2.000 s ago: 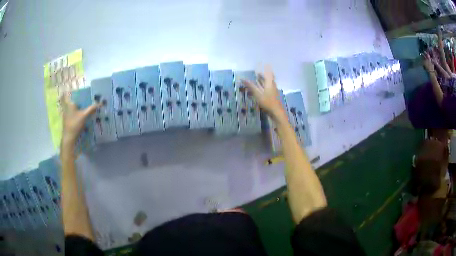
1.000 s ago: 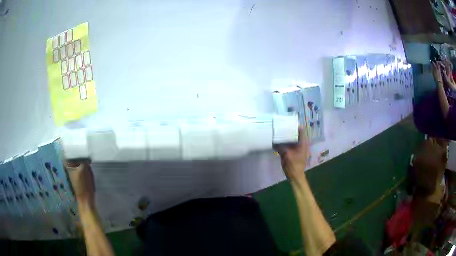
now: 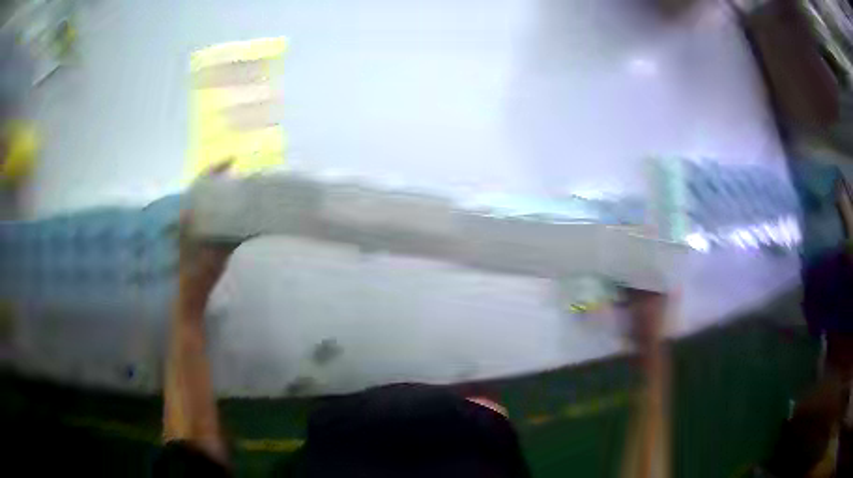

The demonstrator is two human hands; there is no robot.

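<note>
A long row of product boxes [image 3: 402, 217] is held between my two hands, with the plain pale ends facing me; the picture is strongly blurred. My left hand [image 3: 204, 266] grips the left end of the row. My right hand [image 3: 645, 313] grips the right end, which sits a little lower than the left. The single boxes cannot be told apart in the blur. Whether the row touches the table cannot be told.
Another row of light blue boxes [image 3: 89, 245] lies at the left, and one [image 3: 744, 201] at the right. A yellow label sheet [image 3: 238, 107] lies behind my left hand. A small yellow item [image 3: 582, 306] lies near my right hand. A person in purple [image 3: 828, 289] is at the right edge.
Two seconds ago the boxes lay picture side up; they then stood tipped with white ends showing. The held row now reaches further right and slants. The view has shifted and blurred.
</note>
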